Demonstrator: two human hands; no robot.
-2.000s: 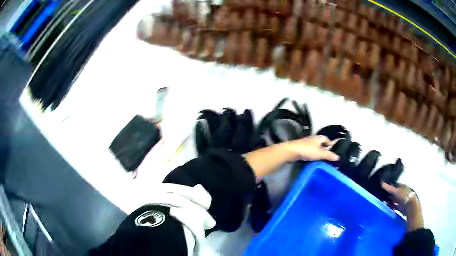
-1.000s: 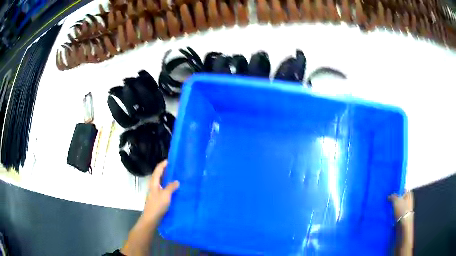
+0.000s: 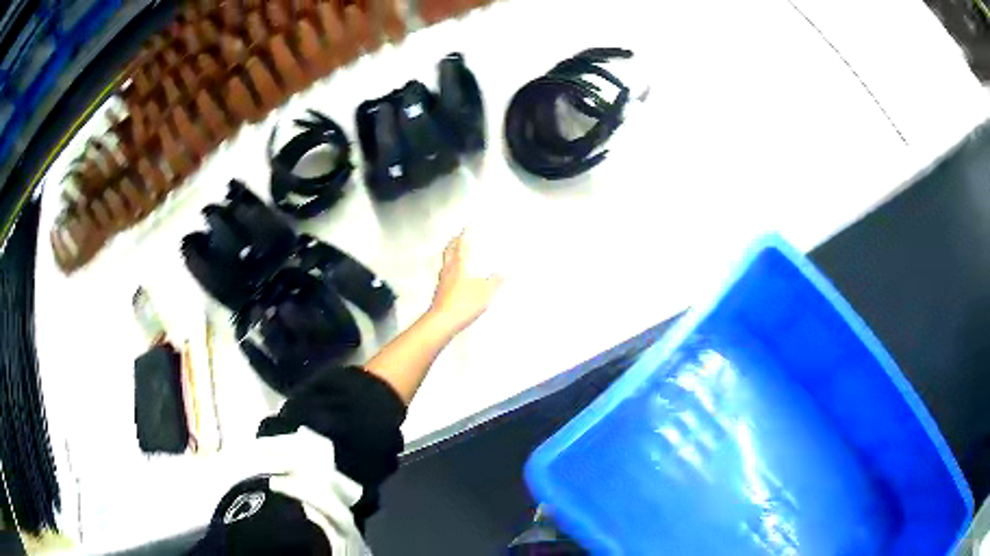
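The blue crate (image 3: 836, 380) is at the lower right, beyond the table's front edge, tilted and cut off by the bottom of the picture. No contents show in its visible part. My left hand (image 3: 465, 287) is over the white table, empty, fingers apart, not touching the crate. My right hand is not visible. Bunches of black curved handles lie at the left (image 3: 293, 326), at the upper middle (image 3: 418, 136) and as loops farther right (image 3: 559, 125). A smaller looped bunch (image 3: 312, 163) sits between them.
Rows of brown curved pieces (image 3: 250, 76) stand along the table's far side. A black pouch (image 3: 161, 400) lies at the left beside thin sticks and a clear narrow item (image 3: 147, 315). Long black strips (image 3: 24, 380) line the left edge. Grey floor shows beyond the table's front edge (image 3: 565, 380).
The crate has moved from over the table to the lower right, past the table edge. My left hand has let go of it. My right hand has left the picture. The view has turned.
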